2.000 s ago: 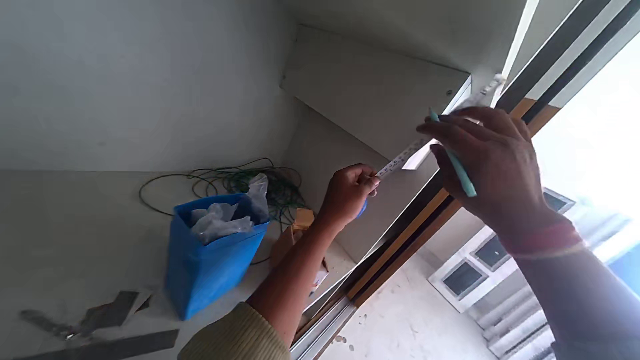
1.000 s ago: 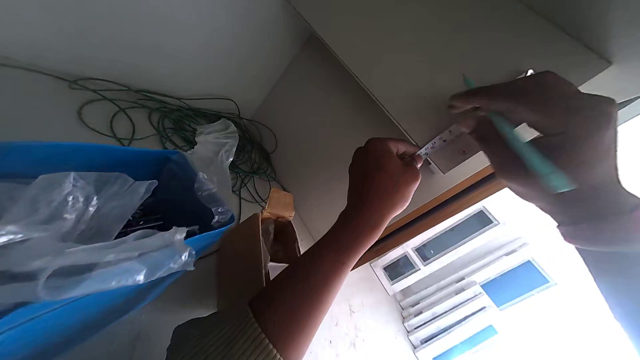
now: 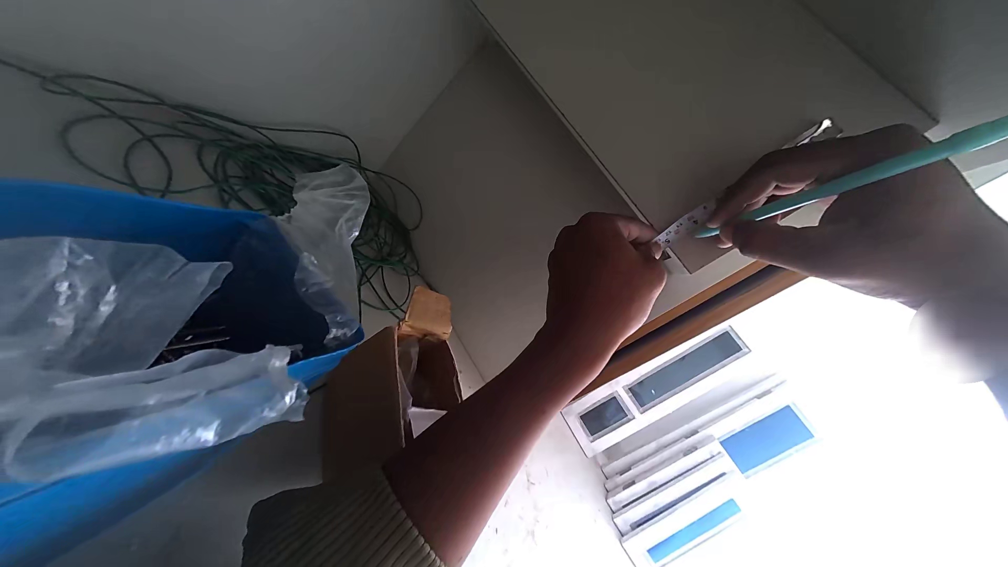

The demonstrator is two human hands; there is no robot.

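Note:
My left hand (image 3: 602,272) pinches a white measuring tape (image 3: 683,226) at the lower corner of a pale panel (image 3: 693,94). The tape lies across the panel's end and runs up toward my right hand (image 3: 835,205). That hand grips a light green pencil or pen (image 3: 882,169), whose tip points down at the panel beside the tape. Its fingers also touch the tape's upper part. Just above the right fingers, a small pale, shiny piece (image 3: 815,132) shows on the panel.
A blue container (image 3: 118,206) with clear plastic bags (image 3: 102,307) fills the left side. Coiled green cable (image 3: 236,161) lies behind it. An open cardboard box (image 3: 362,409) stands beside my left forearm. Beyond a brown frame edge (image 3: 693,303), a building with windows (image 3: 685,370) shows in bright light.
The view has come much closer to the blue container and panel. Both hands have stayed on the tape; the green pencil or pen now points its tip down at the panel next to it.

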